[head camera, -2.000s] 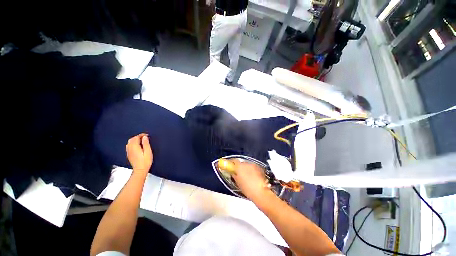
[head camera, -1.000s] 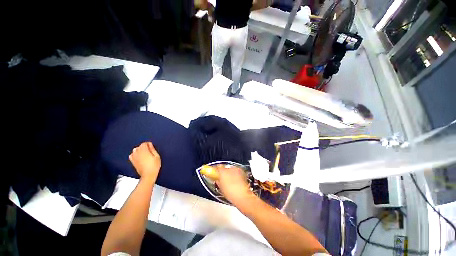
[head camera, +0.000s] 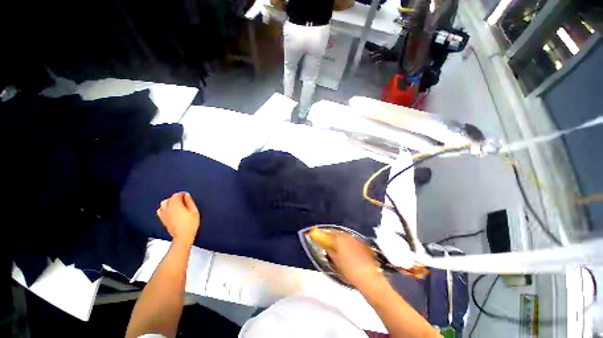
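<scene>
The dark pinstriped garment (head camera: 291, 188) lies bunched over the middle and right of the navy pressing board (head camera: 198, 171). My right hand (head camera: 350, 254) is closed around the orange-yellow handle of the steam iron (head camera: 309, 245), whose pointed sole faces left, at the board's near edge below the garment. The back of the iron is hidden by my hand and wrist. My left hand (head camera: 178, 214) rests on the left part of the board with its fingers curled. No cloth shows in it, but its palm side is hidden.
A black garment pile (head camera: 73, 158) lies at the left. A white cover (head camera: 218, 129) shows beneath the board. Padded white forms (head camera: 383, 119) lie at the far edge. A hose (head camera: 370, 185) and cable hang at the right. A person in white trousers (head camera: 304, 59) stands beyond the table.
The iron in my right hand was moved left, then back right toward the board's near edge. My left hand stays on the board, fingers curled. The camera view has shifted slightly.
</scene>
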